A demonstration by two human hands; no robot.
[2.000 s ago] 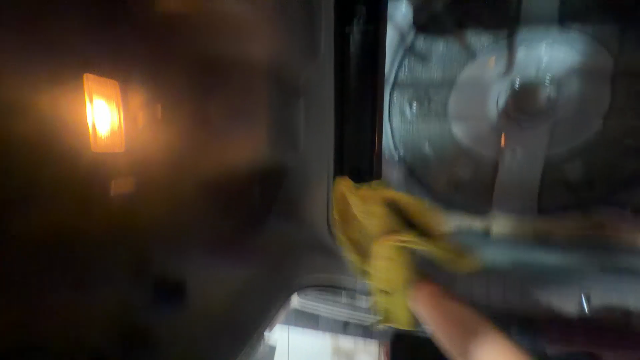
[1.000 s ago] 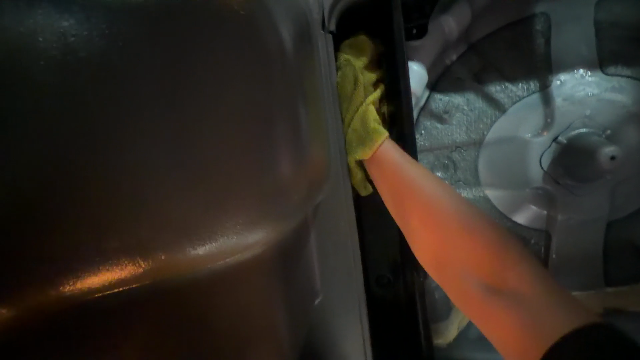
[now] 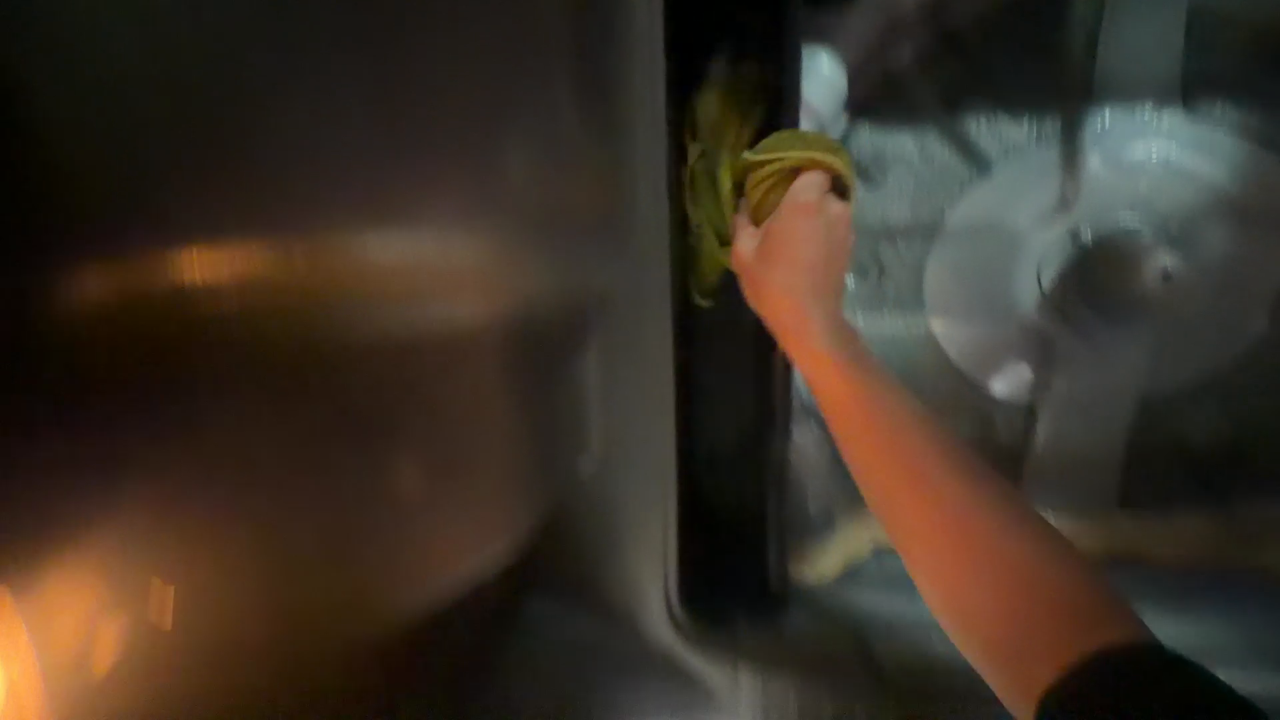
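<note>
My right hand is closed on a yellow-green cloth, with the back of the hand towards me and the thumb on its left side. The bunched part of the cloth sits at my fingers, and a looser, blurred part of it lies to the left against a long black channel. The bare forearm comes in from the lower right, with a dark sleeve at the bottom edge. My left hand is not in view.
A glossy dark curved panel fills the left side, with a glowing orange lamp at the lower left corner. A grey edge borders the channel. To the right lies a recess with a round grey metallic form. The view is blurred.
A second ago my hand had the cloth farther inside the black channel; now the hand is at its right edge. The view has shifted, and the orange lamp shows again at the lower left.
</note>
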